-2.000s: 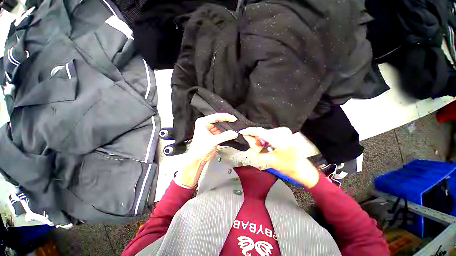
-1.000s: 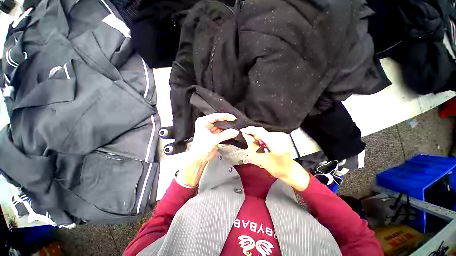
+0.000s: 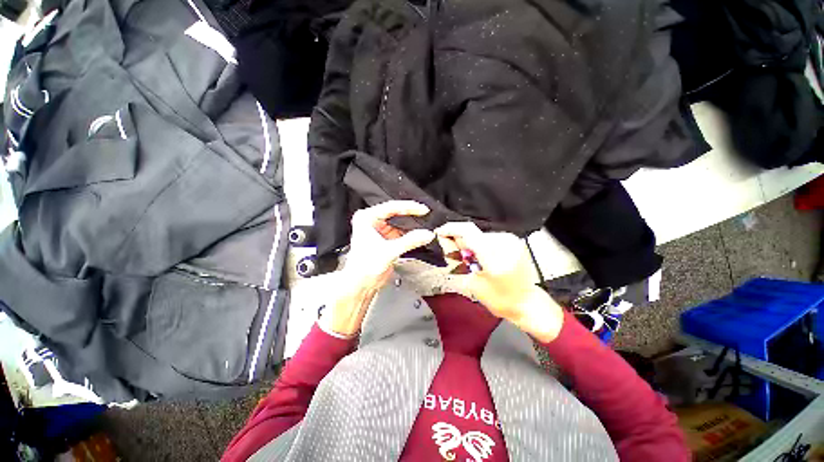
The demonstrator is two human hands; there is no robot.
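A black garment (image 3: 515, 117) with specks of lint lies bunched in front of me. My left hand (image 3: 375, 262) pinches a folded edge of it between thumb and fingers. My right hand (image 3: 492, 271) pinches the same edge just to the right, its fingertips close to the left thumb. A small red or pink object (image 3: 469, 259) shows inside my right hand; it may be thread snips. No needle or thread can be made out. Two thread spools (image 3: 307, 266) with pale round ends lie left of my left hand.
A grey garment (image 3: 181, 198) with white piping lies at the left. More black garments (image 3: 768, 81) are heaped at the right on the white table (image 3: 732, 194). Black-and-white cords (image 3: 601, 311) hang at the table edge. A blue plastic crate (image 3: 754, 316) and cardboard box (image 3: 718, 429) are at lower right.
Since two seconds ago my right hand and forearm have shifted slightly left and inward. Both hands keep pinching the garment edge, and my left hand has hardly moved.
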